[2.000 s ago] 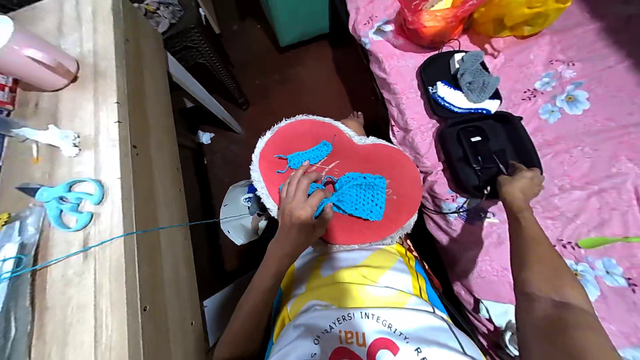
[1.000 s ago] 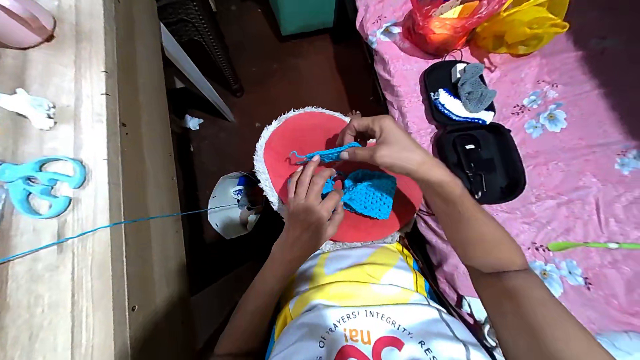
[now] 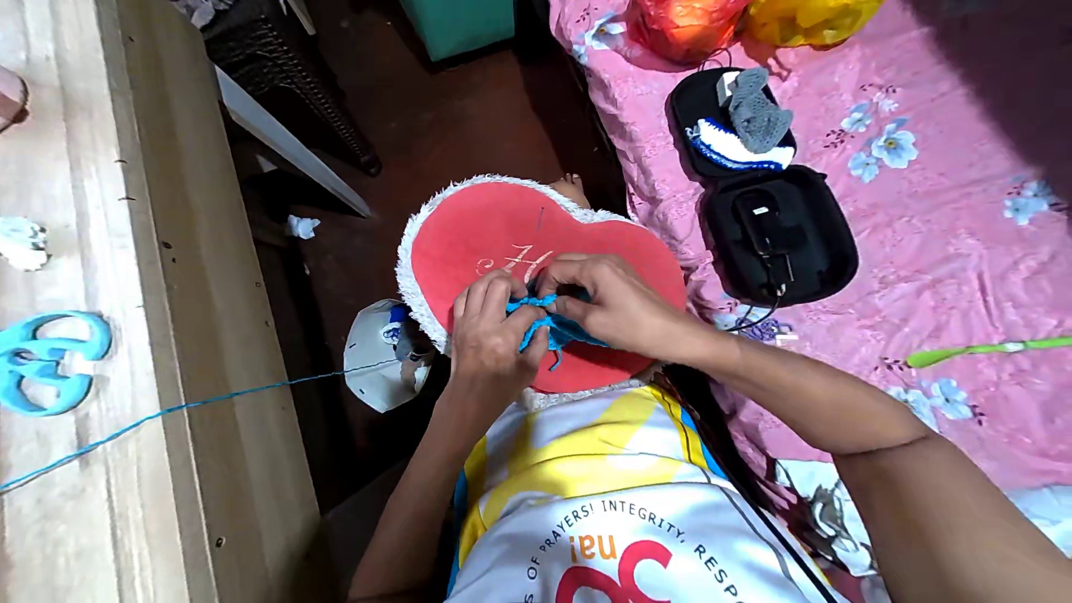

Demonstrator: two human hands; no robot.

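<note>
Blue crocheted yarn pieces (image 3: pixel 569 331) are bunched between my two hands, over a red heart-shaped cushion (image 3: pixel 469 226) with white fluffy trim on my lap. My left hand (image 3: pixel 494 331) grips their left edge with thumb and fingers. My right hand (image 3: pixel 607 301) pinches the upper edge, its fingertips close to those of my left hand. Whether both blue pieces are in my grasp is partly hidden by my fingers. A loose blue yarn tail hangs below. Any tool between my fingers is too small to tell.
A wooden table (image 3: pixel 151 251) at left holds blue-handled scissors (image 3: pixel 50 360); blue yarn (image 3: pixel 209 400) crosses its edge near a white container (image 3: pixel 368 360). On the pink floral bed at right lie an open black case (image 3: pixel 825 243), grey crochet (image 3: pixel 758 113) and a green handled item (image 3: pixel 963 353).
My right hand has moved from the black case to the cushion. The small blue piece, lying apart earlier, was lifted by my right hand and brought to the larger one.
</note>
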